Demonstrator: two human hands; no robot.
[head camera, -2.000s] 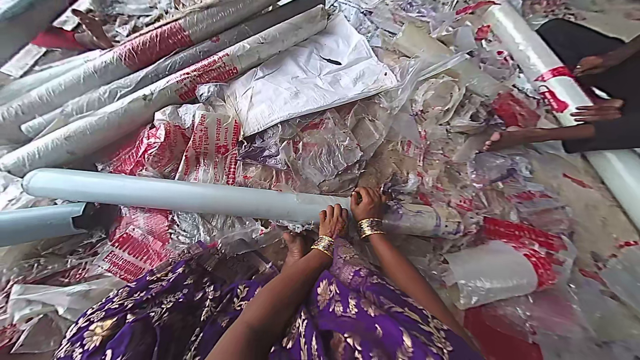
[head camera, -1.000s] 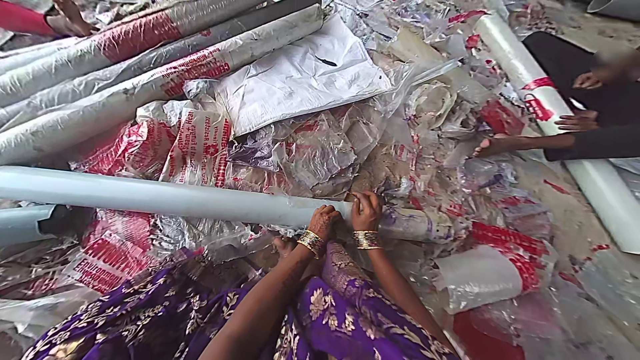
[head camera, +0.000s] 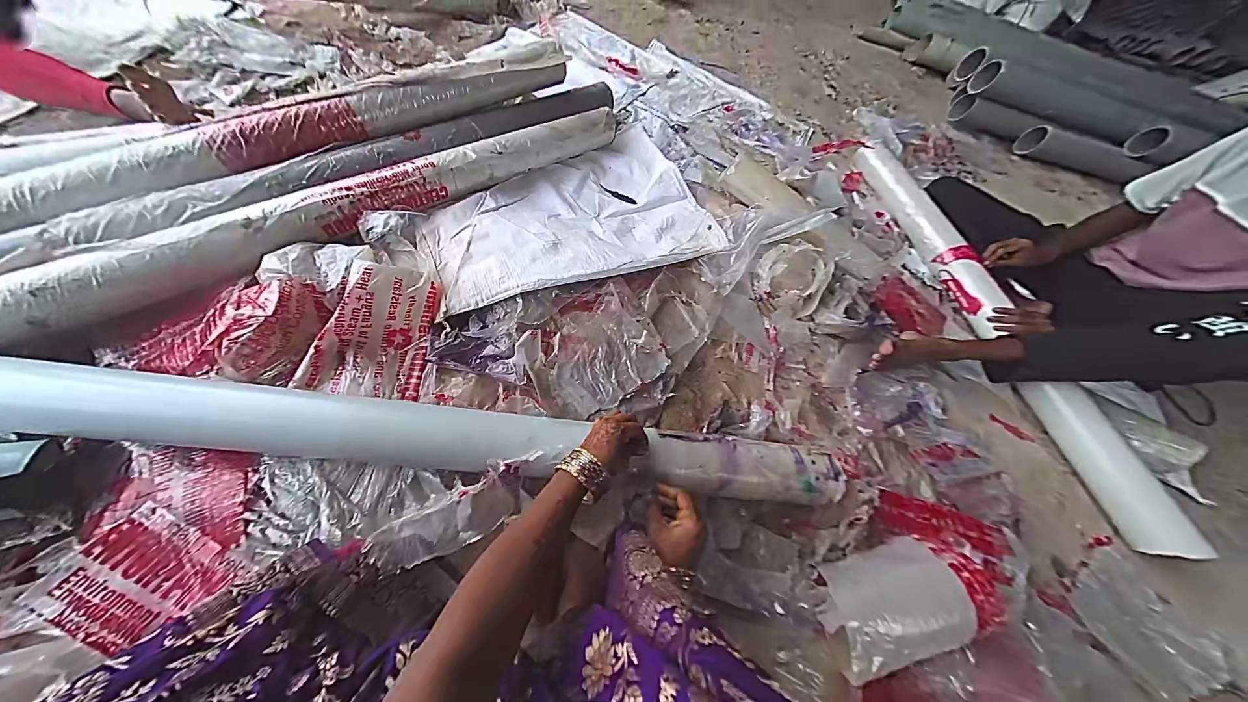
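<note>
A long pale blue-grey pipe (head camera: 390, 424) lies across the floor in front of my lap, its right end (head camera: 746, 466) in stained, cloudy plastic wrapping. Over the pipe, where the wrapping starts, my left hand (head camera: 614, 441) rests with its fingers curled down; its fingertips are partly hidden. My right hand (head camera: 675, 526) is just below the wrapped part, off the top of the pipe, fingers curled. Whether it pinches any plastic is unclear. Both wrists wear gold-coloured bangles.
Wrapped pipes (head camera: 322, 210) lie at the upper left beside a white sheet (head camera: 575, 219). Torn red-printed plastic film (head camera: 156, 575) covers the floor. At right, a seated person's hands (head camera: 1019, 283) touch another pipe (head camera: 1111, 468). Grey pipes (head camera: 1072, 107) are stacked behind.
My right hand has come off the top of the pipe and down towards my lap. My left hand remains on the pipe. The view has shifted to take in more of the far floor.
</note>
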